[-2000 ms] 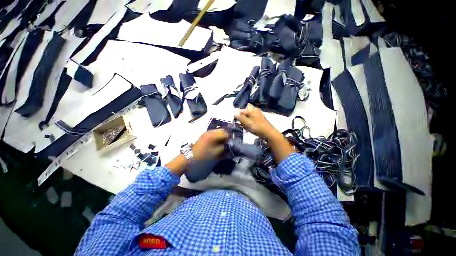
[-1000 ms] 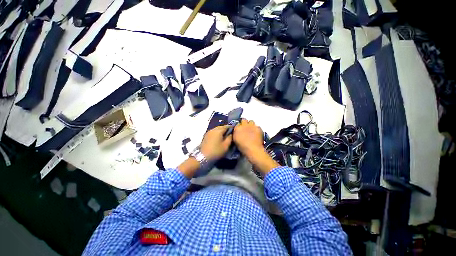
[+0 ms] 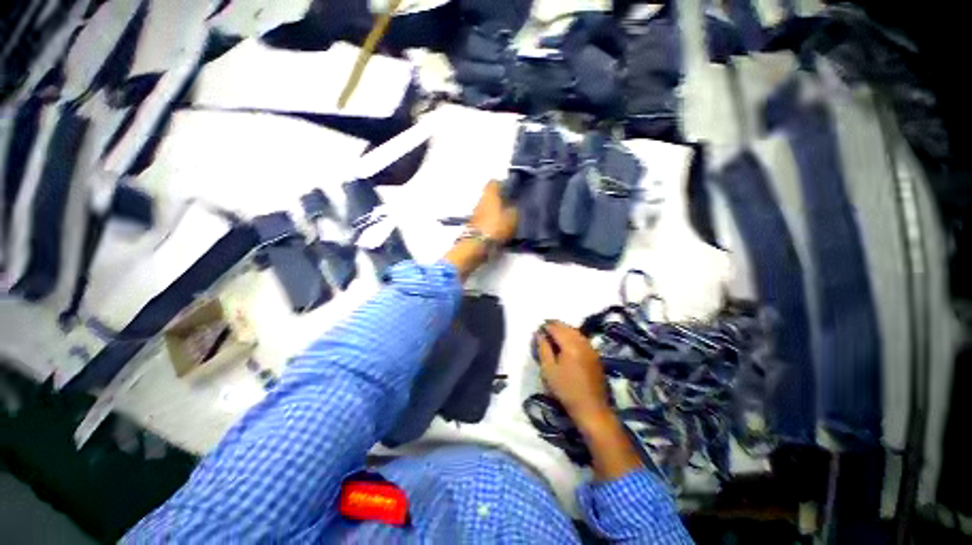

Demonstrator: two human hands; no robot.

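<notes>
My left hand (image 3: 492, 218) reaches forward to the left edge of a group of tied navy bundles (image 3: 608, 202). Its blurred fingers close on the edge of the leftmost bundle (image 3: 533, 183). My right hand (image 3: 576, 373) is curled, palm down, at the left edge of the tangled pile of tie strips (image 3: 687, 373). A small dark spot shows at its fingertips; I cannot tell if it is a strip. Flat navy cut pieces (image 3: 472, 362) lie in front of my body, partly under my left sleeve.
Three tied bundles (image 3: 293, 266) lie left of my left hand. A small open box (image 3: 203, 339) sits further left. More bundles (image 3: 581, 64) and a wooden stick (image 3: 368, 55) lie at the far side. Long curved navy stacks (image 3: 773, 287) lie at the right.
My hands were together over a small navy bundle at the work spot. They are now apart: left forward to the bundle group, right near the strips. The flat pieces are more exposed.
</notes>
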